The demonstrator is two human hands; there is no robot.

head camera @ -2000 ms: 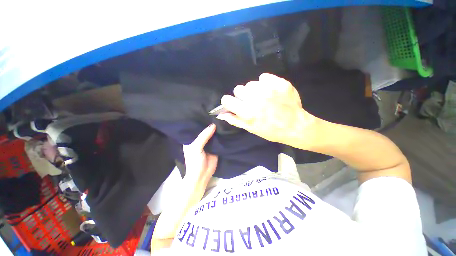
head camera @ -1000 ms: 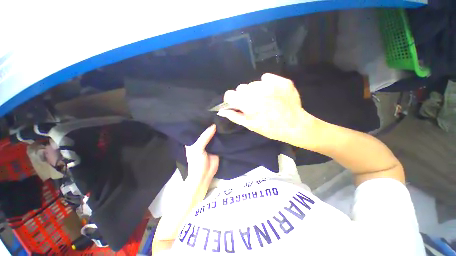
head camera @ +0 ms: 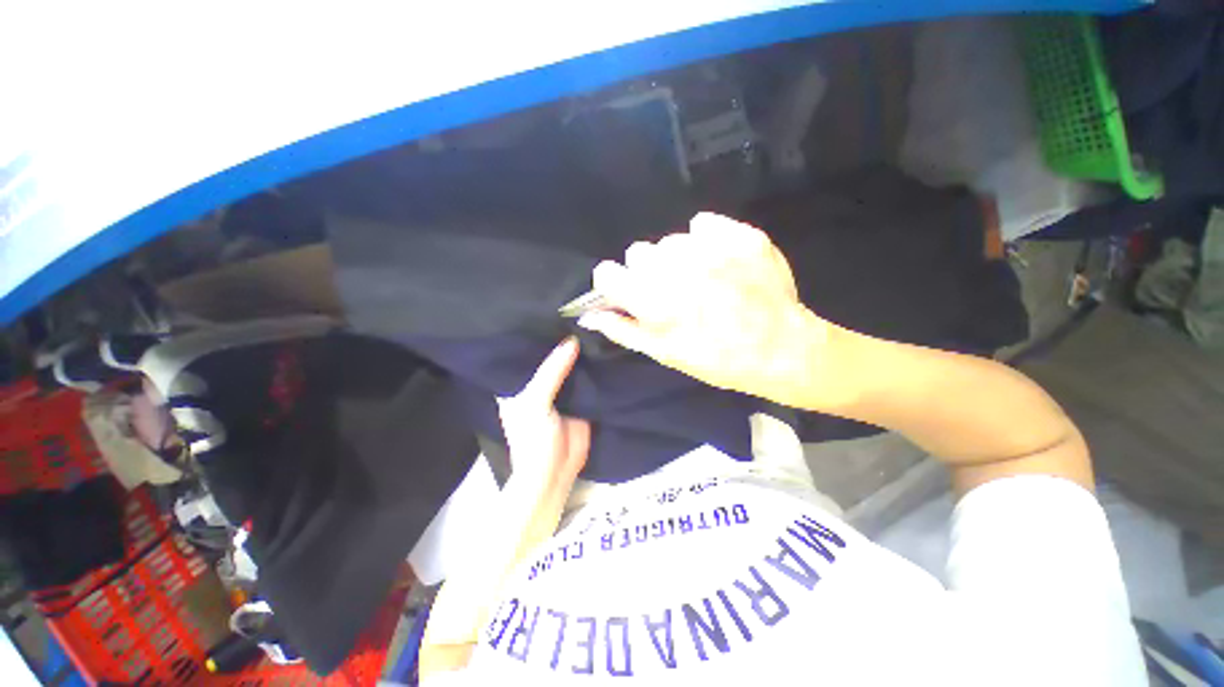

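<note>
A dark navy garment (head camera: 463,289) lies across the lap, its type unclear. My left hand (head camera: 540,427) holds its near part, thumb on top and pointing up, the fingers partly hidden by the cloth. My right hand (head camera: 705,302) is closed around thread snips (head camera: 583,305); only the pale pointed blades show, pointing left just above the cloth and the left thumb tip. The snips' handle is hidden in the fist. No thread can be made out.
A white table with a blue edge (head camera: 443,105) curves across the top. A red crate (head camera: 128,591) with dark cloth stands lower left, beside black cloth (head camera: 342,470) and black-and-white bands. A green basket (head camera: 1078,108) is upper right. Dark cloth (head camera: 893,269) lies right of the hands.
My right hand and the snips have dipped slightly toward me since one second ago. My left hand has stayed nearly in place on the garment.
</note>
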